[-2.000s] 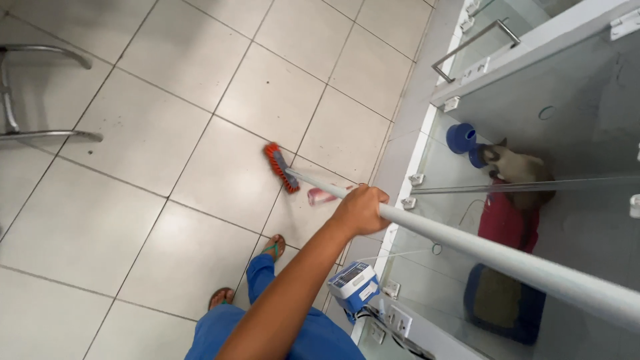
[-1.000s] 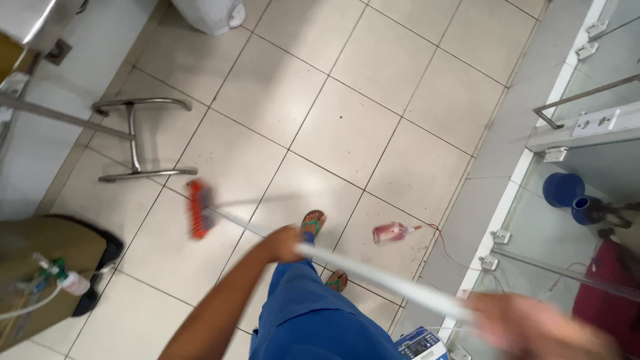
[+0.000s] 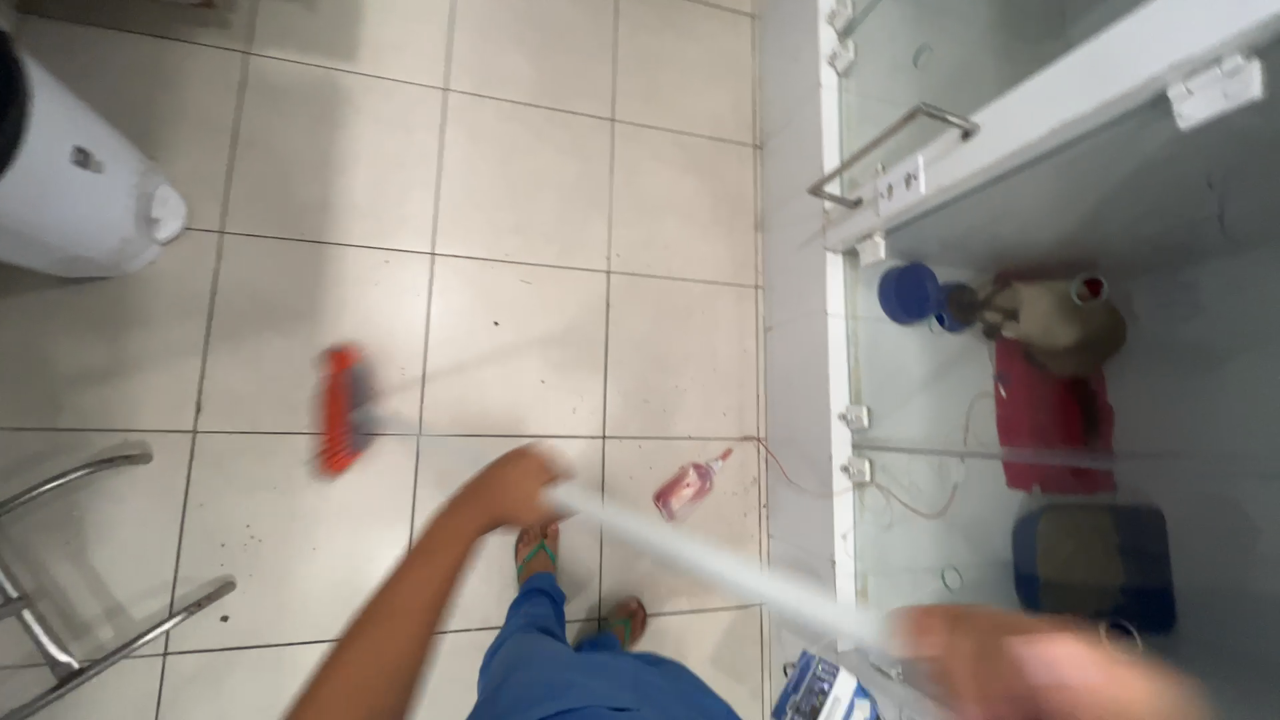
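Observation:
A push broom with orange bristles (image 3: 343, 410) and a long whitish handle (image 3: 710, 560) slants across the view, its head blurred over the floor tiles at the left. Around the handle's lower part, my left hand (image 3: 515, 485) is closed. My right hand (image 3: 1040, 660), blurred at the lower right, grips the upper end of the handle. Small dark specks lie on the tiles. A clear bottle of pink liquid (image 3: 685, 490) lies on the floor right of my left hand, near a thin tube (image 3: 790, 475).
Glass-fronted cages line the right; a cat (image 3: 1060, 320) is in one beside blue bowls (image 3: 908, 293) and a red mat (image 3: 1050, 430). A steel handle (image 3: 885, 155) juts out. A white bin (image 3: 85, 180) and metal stand legs (image 3: 120, 640) are at the left. A blue-and-white device (image 3: 825, 690) is low down.
The right hand, outside the earliest frame, now shows on the handle. Between the earliest frame and now, the broom head has moved left, away from the bottle. The view has shifted.

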